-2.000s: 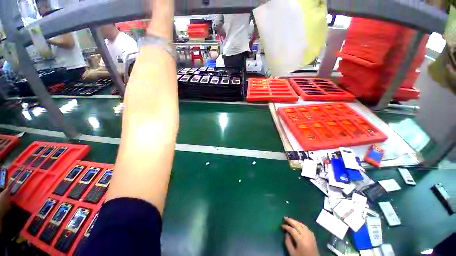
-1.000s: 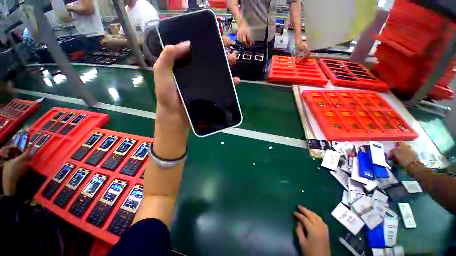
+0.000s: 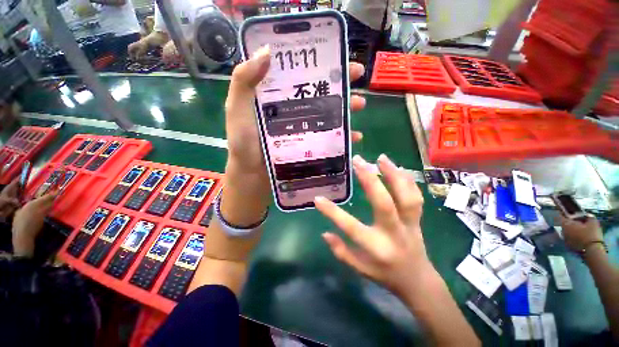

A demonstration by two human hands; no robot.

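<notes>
My left hand (image 3: pixel 246 146) holds a large smartphone (image 3: pixel 305 112) upright in front of me, with a wristband on that arm. Its screen is lit and shows 11:11 and a media panel. My right hand (image 3: pixel 380 234) holds nothing. Its fingers are spread, and one fingertip is at or just in front of the smartphone's lower edge; whether it touches, I cannot tell. Behind my left arm, a red phone tray (image 3: pixel 155 296) holds keypad phones face up in two rows, several with lit screens. My left arm hides its right end.
Loose batteries (image 3: pixel 499 257) lie in a pile at right. A blurred red tray (image 3: pixel 509 135) is above a white board. Other people's hands are at the left and right edges (image 3: pixel 585 234). Black and red trays (image 3: pixel 410 73) and a fan (image 3: pixel 216 37) are beyond.
The smartphone's screen has turned from dark to lit. My right hand has risen from the table to the smartphone. The red tray at right has shifted, and the neighbour's hand there now holds a small phone.
</notes>
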